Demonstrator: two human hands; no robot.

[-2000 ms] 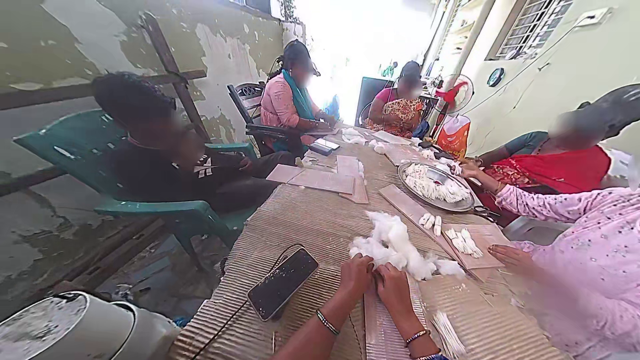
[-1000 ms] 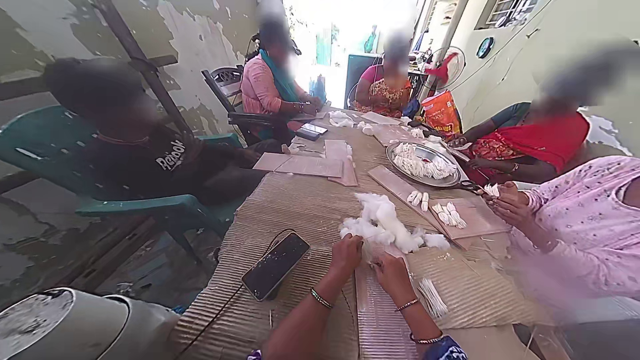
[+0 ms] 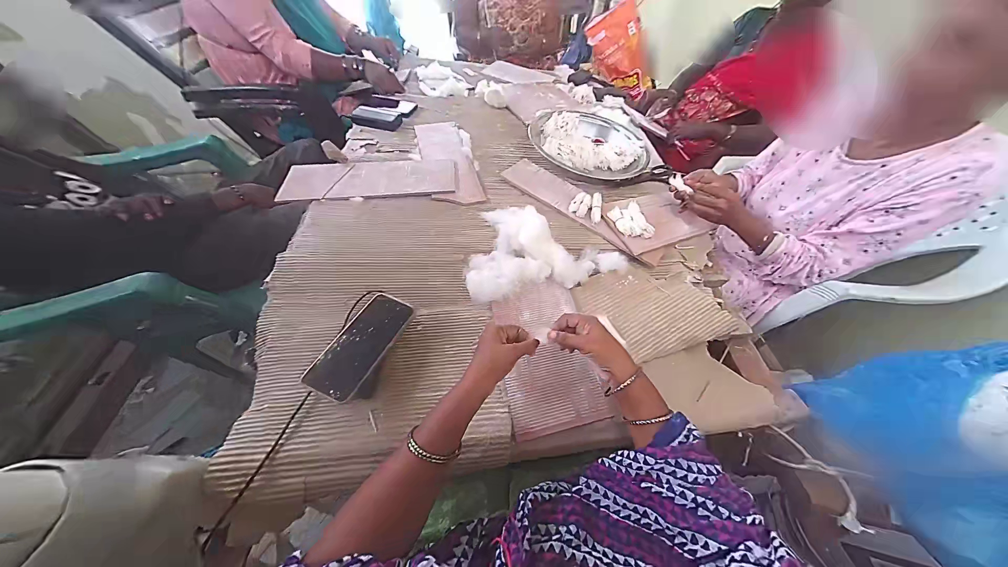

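Observation:
My left hand [image 3: 502, 352] and my right hand [image 3: 584, 340] face each other, pinching a small wisp of white cotton [image 3: 543, 336] between their fingertips. Under them lies a pinkish ribbed board [image 3: 551, 394] on the corrugated cardboard table cover. Just beyond my fingers, a loose heap of white cotton wool [image 3: 524, 256] rests at the board's far end. Behind my right wrist, some white strands are mostly hidden. To the left of my hands lies a smartphone [image 3: 358, 346] with white flecks on its dark screen and a black cable.
A round metal tray [image 3: 591, 146] holds many white cotton wicks. Bundled wicks [image 3: 630, 219] lie on boards [image 3: 669, 224] at the right, where a person's hands [image 3: 713, 198] hold a white piece. More people sit around the table. A blue plastic bag [image 3: 906, 441] is at lower right.
My hands have come away from the cotton heap to a spot nearer me over the board. The person at the right has lifted their hands from the board. The view has tilted down.

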